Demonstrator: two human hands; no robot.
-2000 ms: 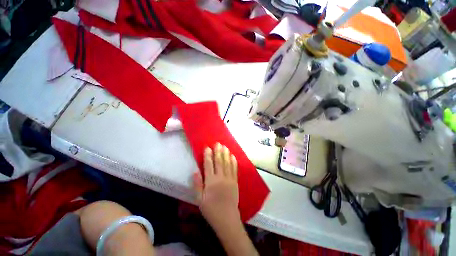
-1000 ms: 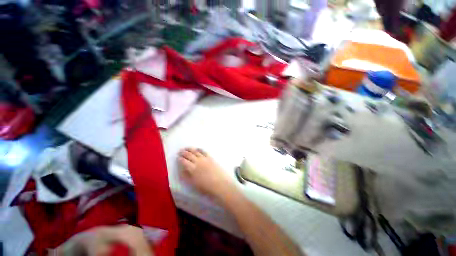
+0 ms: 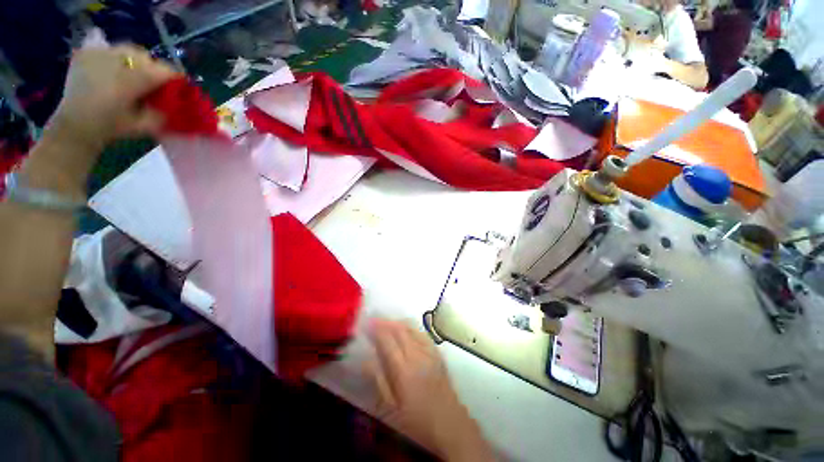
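My left hand (image 3: 113, 95) is raised at the upper left, closed on one end of a red fabric strip. The strip's pale pink side (image 3: 226, 235) hangs down from it across the table's left front edge. A red part of the fabric (image 3: 312, 284) lies folded beside it on the table. My right hand (image 3: 407, 374) is blurred, low over the table's front edge, just right of the red fabric; its fingers are extended and I see nothing held in it. The sewing machine head (image 3: 578, 235) stands to the right, with no fabric under the needle.
A heap of red and pink pieces (image 3: 434, 144) lies at the back, with pale pink cut pieces (image 3: 334, 185) at left. A phone (image 3: 576, 352) and black scissors (image 3: 637, 429) lie right. An orange box (image 3: 687, 135) and blue-white thread cone (image 3: 700, 188) stand behind the machine. A person sits farther back.
The strip that lay red side up now hangs from my raised left hand with its pink side showing. My right hand has moved toward the table's front edge. The view has turned left and up.
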